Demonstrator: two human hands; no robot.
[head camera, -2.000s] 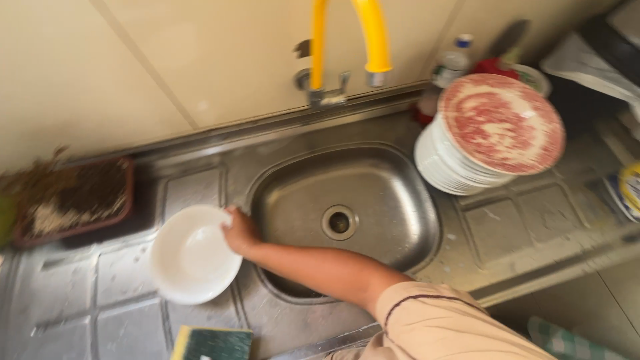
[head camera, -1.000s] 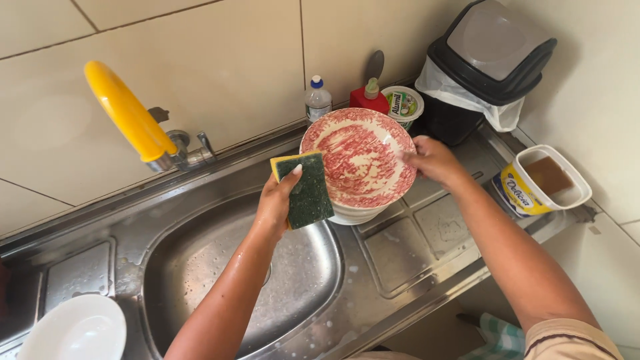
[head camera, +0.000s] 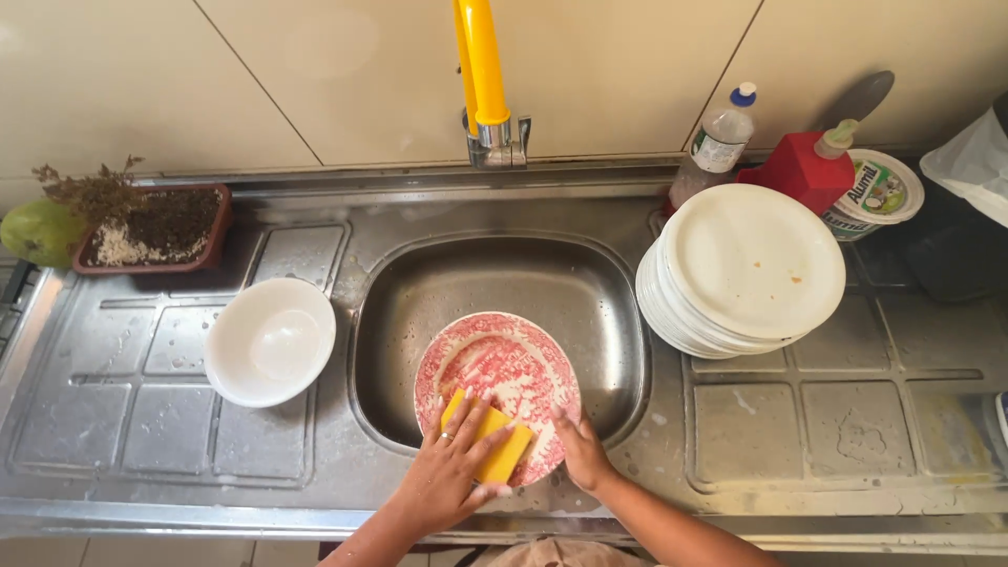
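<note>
Over the front of the steel sink (head camera: 394, 331) is a red-and-white patterned plate (head camera: 504, 354), its face up. My left hand (head camera: 453, 461) presses a sponge (head camera: 505, 450) flat on the plate, the yellow side showing. My right hand (head camera: 583, 453) grips the plate's right rim, thumb on the face and the other fingers mostly hidden. To the left of the sink a white bowl (head camera: 272, 342) rests on the ribbed drainboard. A stack of white plates (head camera: 752, 260) stands to the right, a few crumbs on the top one.
A yellow faucet (head camera: 484, 63) rises behind the sink. At the back right are a plastic bottle (head camera: 717, 142), a red soap dispenser (head camera: 803, 169) and a lidded tub (head camera: 878, 189). A planter (head camera: 165, 228) with soil and a green fruit (head camera: 39, 232) sit at the back left.
The patterned plate, on top of the stack one second ago, is now over the sink in my right hand. My left hand has brought the sponge onto it. The view has swung left.
</note>
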